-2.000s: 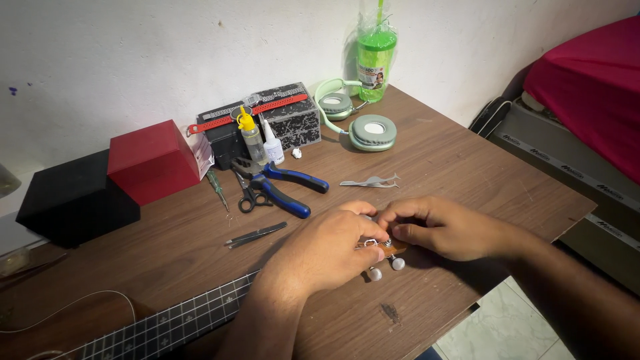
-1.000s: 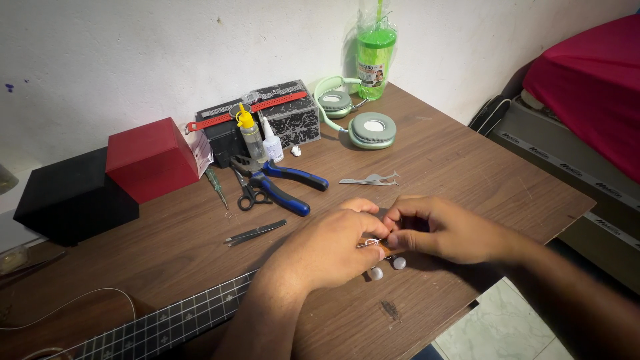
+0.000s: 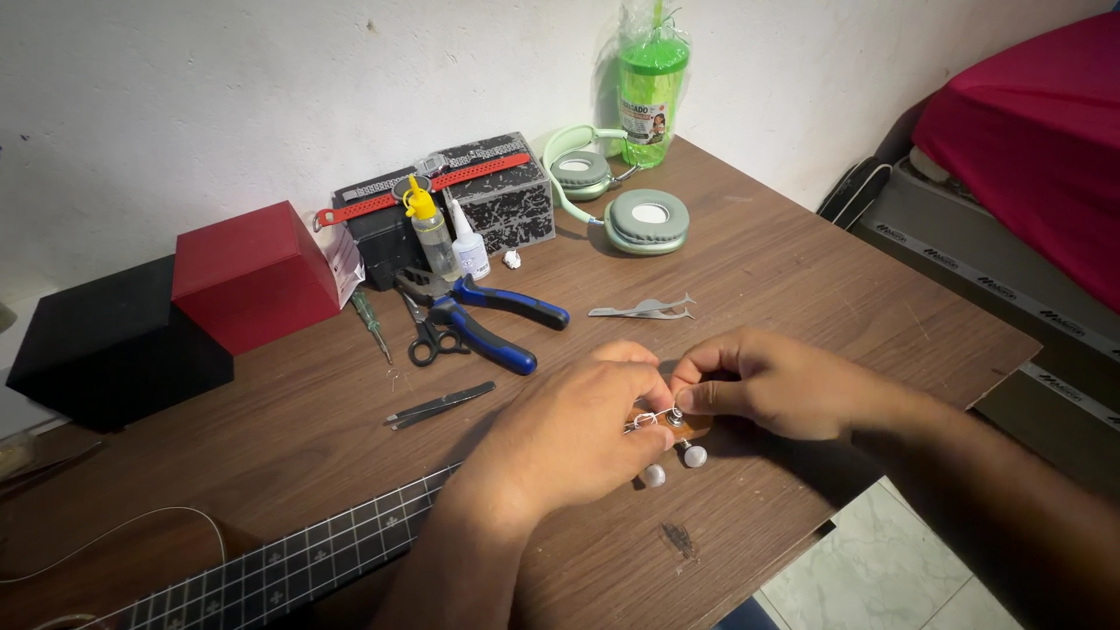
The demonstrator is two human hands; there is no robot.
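A ukulele lies along the lower left, its dark fretboard (image 3: 306, 556) running up to a wooden headstock (image 3: 697, 427) under my hands. My left hand (image 3: 573, 429) rests over the headstock, its fingertips at a looped white string (image 3: 646, 420). Thumb and index finger of my right hand (image 3: 744, 385) pinch the string's end beside a metal tuning post (image 3: 675, 416). Two pearly tuning knobs, one of them the right knob (image 3: 695, 456), stick out toward the table's front edge. The left part of the headstock is hidden by my left hand.
Beyond my hands lie blue-handled pliers (image 3: 499, 324), scissors (image 3: 429, 341), tweezers (image 3: 442, 404), curved tweezers (image 3: 647, 308) and a screwdriver (image 3: 372, 325). Behind stand a red box (image 3: 254, 276), a black box (image 3: 114, 341), two small bottles, headphones (image 3: 647, 223) and a green tumbler (image 3: 652, 96).
My right fingertips have shifted slightly at the headstock, and the metal tuning post now shows more plainly than one second ago. My left hand stays over the headstock.
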